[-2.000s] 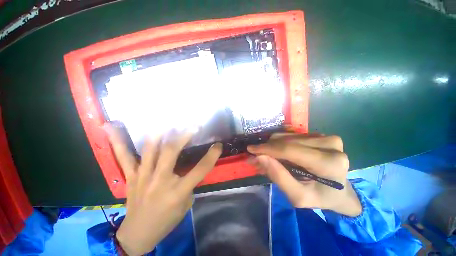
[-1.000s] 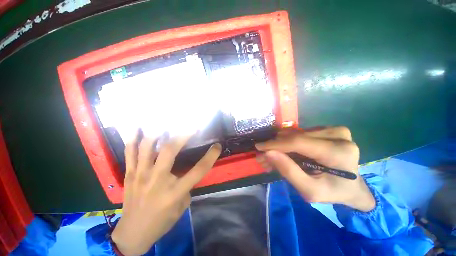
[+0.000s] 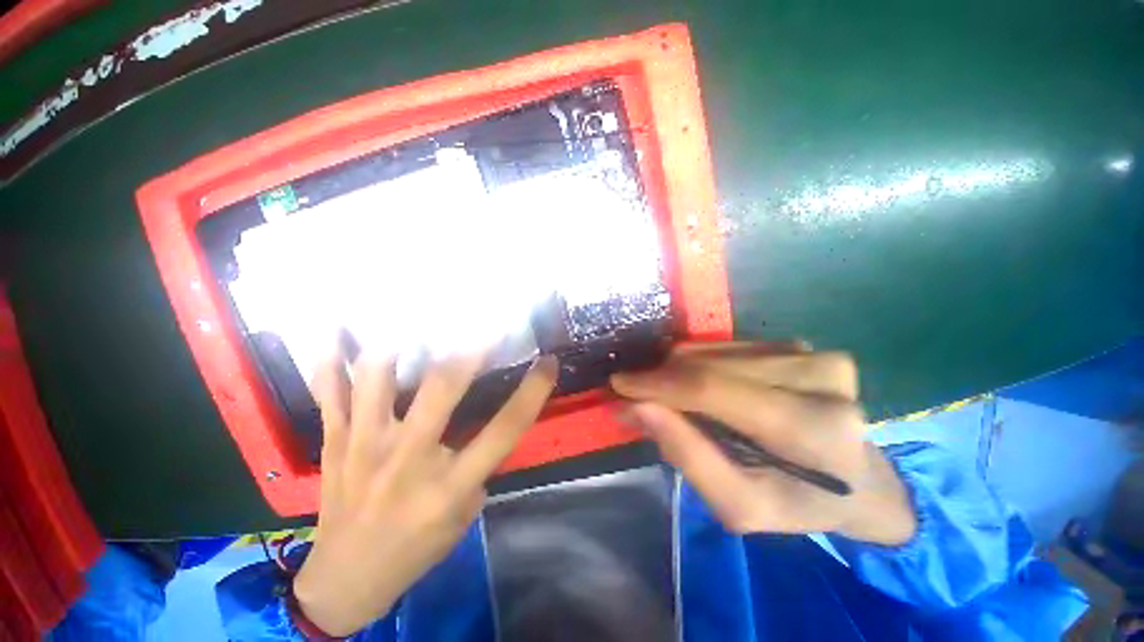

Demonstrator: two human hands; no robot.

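An open tablet assembly (image 3: 514, 151) lies in a red foam tray (image 3: 703, 238) on the dark green bench. Its large battery (image 3: 376, 263) glares white, and the mainboard (image 3: 617, 316) is at its right end. My left hand (image 3: 408, 452) is spread flat with fingertips on the battery and the tablet's near edge, holding nothing between its fingers. My right hand (image 3: 765, 426) holds black tweezers (image 3: 765, 462) like a pen, fingers at the tablet's near right edge. The tweezers' tip is hidden by the fingers.
Red foam pieces (image 3: 44, 489) stand at the far left edge. A dark rail with chipped white paint (image 3: 151, 48) crosses the upper left. The bench surface (image 3: 903, 201) shows glare at the right. Blue sleeves and a grey panel are at the bottom.
The tray and tablet have shifted left in view. My right hand moved right, then back left, and is blurred now. My left hand stays spread on the tablet.
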